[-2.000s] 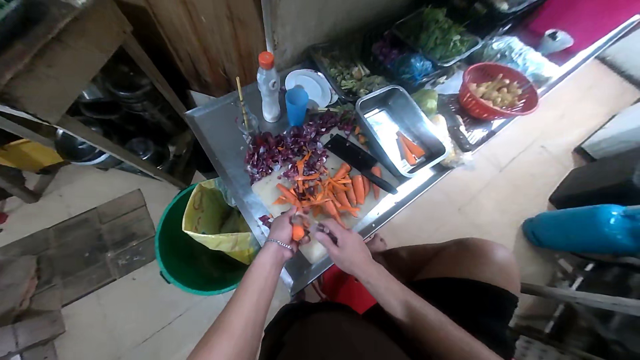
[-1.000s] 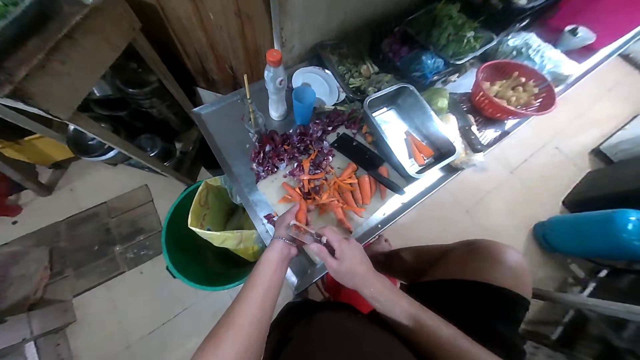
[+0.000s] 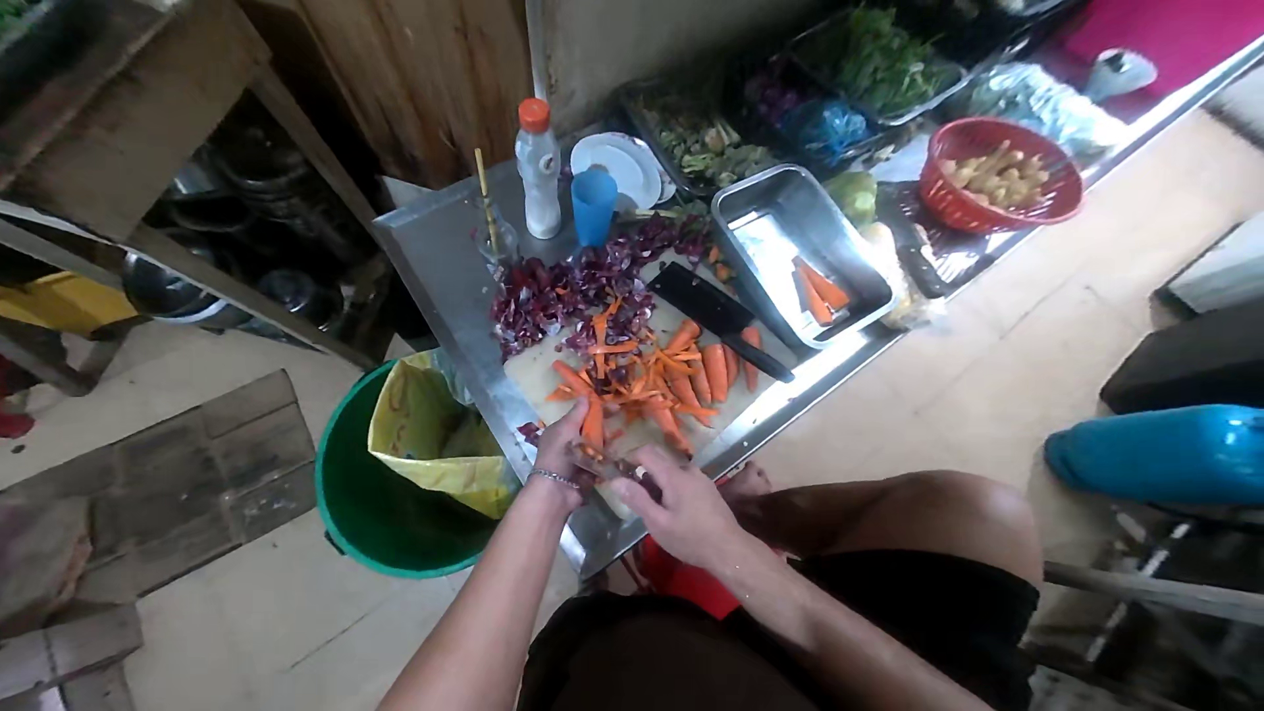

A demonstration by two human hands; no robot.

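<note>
My left hand (image 3: 561, 446) is shut on a carrot (image 3: 592, 425) over the near corner of a pale cutting board (image 3: 533, 371). My right hand (image 3: 681, 499) grips a small peeler (image 3: 622, 467), its head close to the carrot; fingers hide part of it. Beyond both hands lie carrots (image 3: 715, 371) and a heap of orange peelings (image 3: 647, 375). Purple onion skins (image 3: 553, 296) spread across the board's far side. A black cleaver (image 3: 703, 299) rests on the board, its handle pointing toward the metal table's near edge. Cut carrots (image 3: 819, 291) lie in a steel pan (image 3: 780, 212).
At left, a green bin (image 3: 341, 494) holds a yellow sack (image 3: 415, 420). Behind the board stand a white bottle (image 3: 539, 178) and a blue cup (image 3: 593, 209). A red basket (image 3: 953, 202) of ginger-like roots sits at right. A blue gas cylinder (image 3: 1155, 452) is at far right.
My right hand and the peeler have shifted slightly along the carrot in my left hand. The cleaver and pan have stayed in place.
</note>
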